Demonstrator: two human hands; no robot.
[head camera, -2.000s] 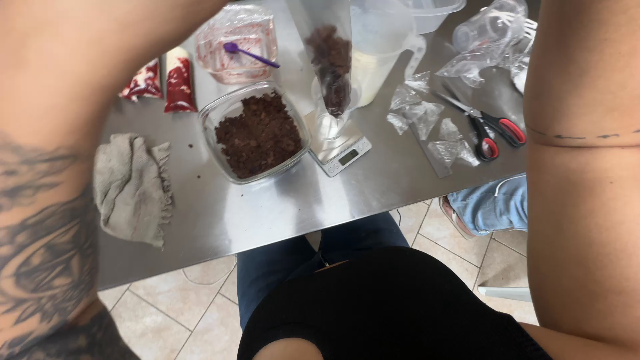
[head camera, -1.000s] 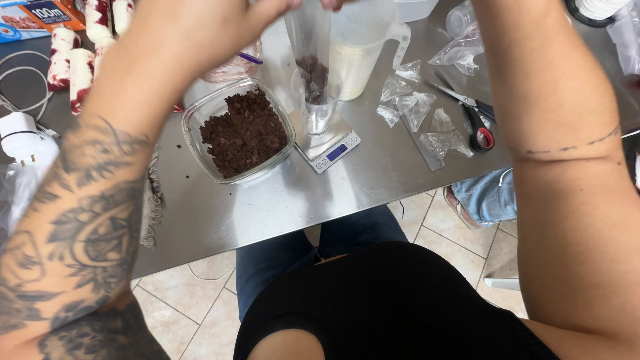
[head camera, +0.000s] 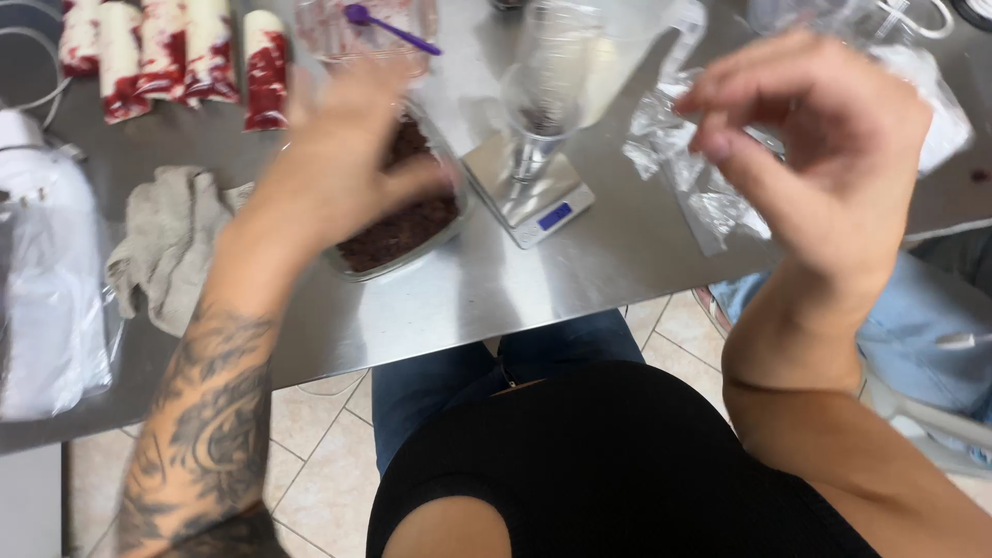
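Blurred by motion, my left hand (head camera: 341, 155) is spread above a clear tub (head camera: 457, 221) of dark brown crumbs (head camera: 395, 240) and hides part of it. My right hand (head camera: 814, 132), fingers curled with a gap to the thumb, hangs in the air above crumpled clear plastic (head camera: 717, 194); I see nothing in it. Between the hands, a tall clear plastic bag or sleeve (head camera: 550, 70) stands in a clear cup (head camera: 535, 155) on a small digital scale (head camera: 573, 194), with a little dark matter low inside. A pitcher (head camera: 612, 70) with pale contents is behind it.
Several red and white filled tubes (head camera: 163, 54) lie at the back left. Near them are a grey cloth (head camera: 170, 240), a bagged white object (head camera: 54, 287) and a smeared container (head camera: 318, 31) with a purple spoon (head camera: 395, 29). The steel table's front edge (head camera: 465, 341) runs before my body.
Both hands, high near the top edge one second ago, are now lower and apart, the left over the tub. The dark filling seen higher in the clear bag before now shows only low down.
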